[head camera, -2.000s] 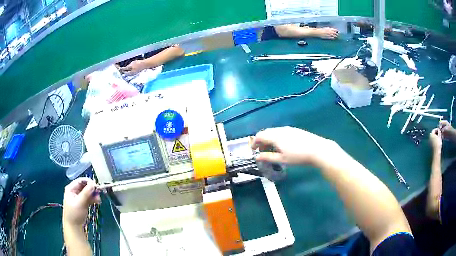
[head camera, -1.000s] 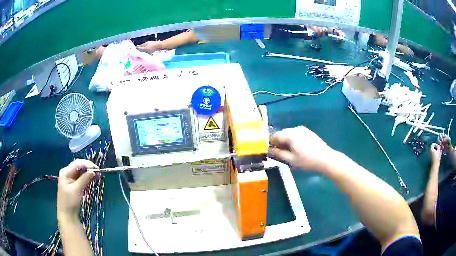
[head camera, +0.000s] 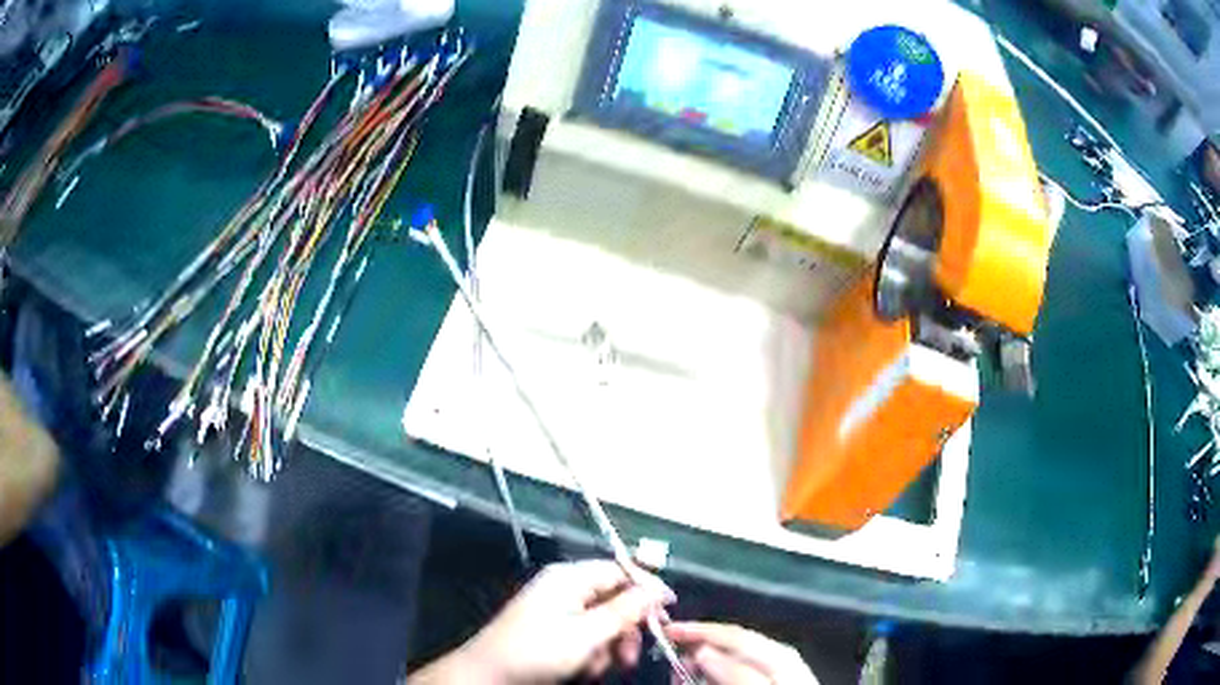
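Note:
A long pale wrapped cable (head camera: 546, 426) runs from a small blue connector (head camera: 424, 218) down across the machine's base plate to my hands at the bench's front edge. My left hand (head camera: 569, 622) is closed around the cable near its lower part. My right hand (head camera: 733, 652) is just to the right, its fingertips at the lower end of the cable; the picture's bottom edge cuts it off. The taping machine's orange winding head (head camera: 983, 201) has no cable in its gap. A small white tab (head camera: 652, 551) is beside the cable.
Multicoloured harnesses (head camera: 301, 254) lie left of the machine. The touchscreen (head camera: 702, 74) is lit. A blue stool (head camera: 174, 589) stands below the bench at left. A white carton (head camera: 1161, 274) and white sleeves are at far right. Another person's arm (head camera: 1184, 622) shows at lower right.
The cable has come out of the winding head and now lies over the base plate. Both hands have moved together to the front edge. The view has tilted down and turned left.

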